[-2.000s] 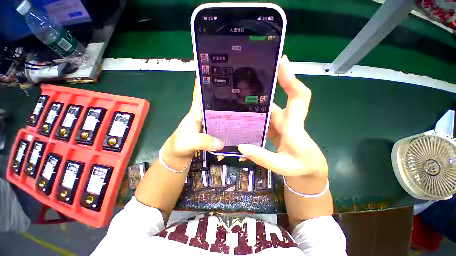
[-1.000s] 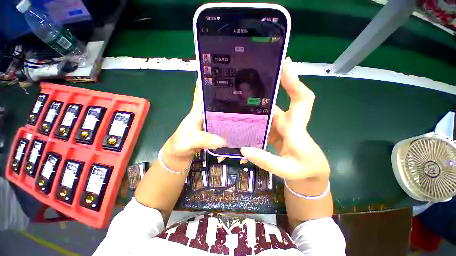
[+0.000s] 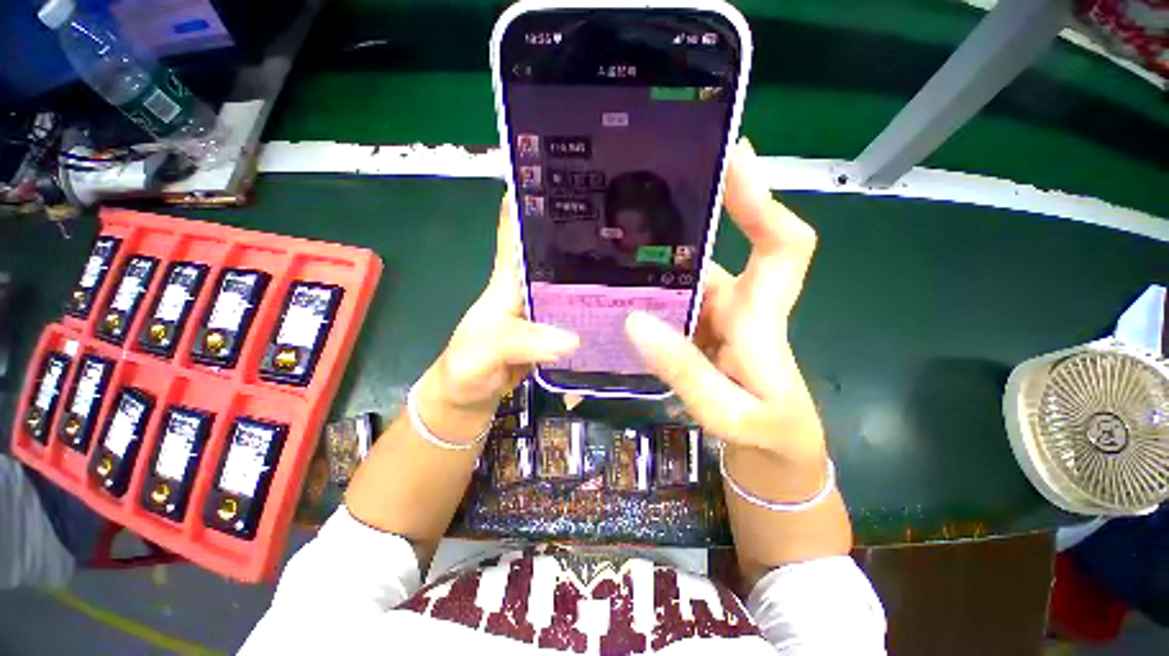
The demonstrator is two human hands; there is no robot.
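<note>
A personal smartphone (image 3: pixel 615 192) with a white rim is held upright in front of me; its screen shows a chat above a pink keyboard. My left hand (image 3: pixel 481 346) grips its lower left side, thumb over the keyboard's left part. My right hand (image 3: pixel 756 340) holds its right side, thumb over the keyboard's right part. Some fingers are hidden behind the phone. Several small flat brown and silver pieces, perhaps phone batteries (image 3: pixel 560 449), lie at the bench's front edge below the phone.
A red-orange phone tray (image 3: pixel 192 374) at left holds several black handsets with white labels. A beige desk fan (image 3: pixel 1100 429) stands at right. A water bottle (image 3: pixel 128 80), a monitor (image 3: pixel 180 26) and cables (image 3: pixel 64 160) are at upper left. A grey metal post (image 3: pixel 955 90) rises at upper right.
The right thumb has moved up from the phone's bottom edge onto the keyboard. The left thumb is slightly higher too. The phone has shifted up slightly.
</note>
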